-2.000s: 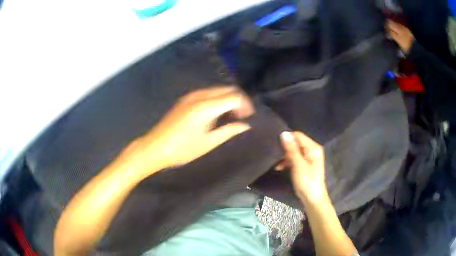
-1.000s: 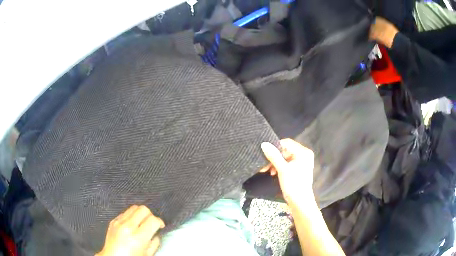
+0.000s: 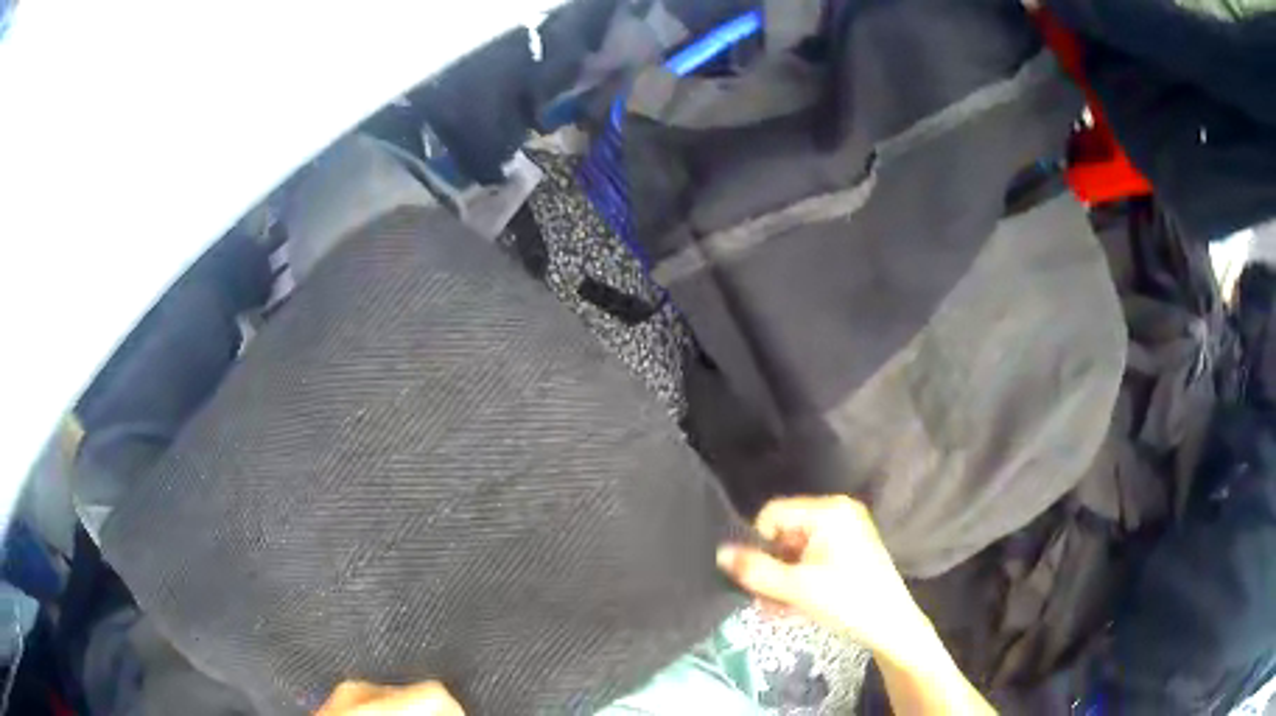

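Observation:
A dark grey herringbone fabric panel [image 3: 420, 462] is spread over my lap, its zigzag weave facing up. My right hand [image 3: 819, 567] pinches its right corner between thumb and fingers. My left hand [image 3: 392, 699] is at the panel's lower edge, cut off by the bottom of the picture; only its upper part shows, and its fingertips are hidden.
The white table edge [image 3: 182, 182] curves along the upper left. A blue-edged bin [image 3: 714, 45] stands ahead, with dark pieces [image 3: 896, 252] over it, one with a pale seam. More dark cloth [image 3: 1036, 588] heaps at right, near a red object [image 3: 1110, 179]. Speckled floor shows between.
The panel has been laid out flat and shifted down and left, uncovering floor beyond it. Both hands have moved lower. The other person's hand at upper right is gone from view.

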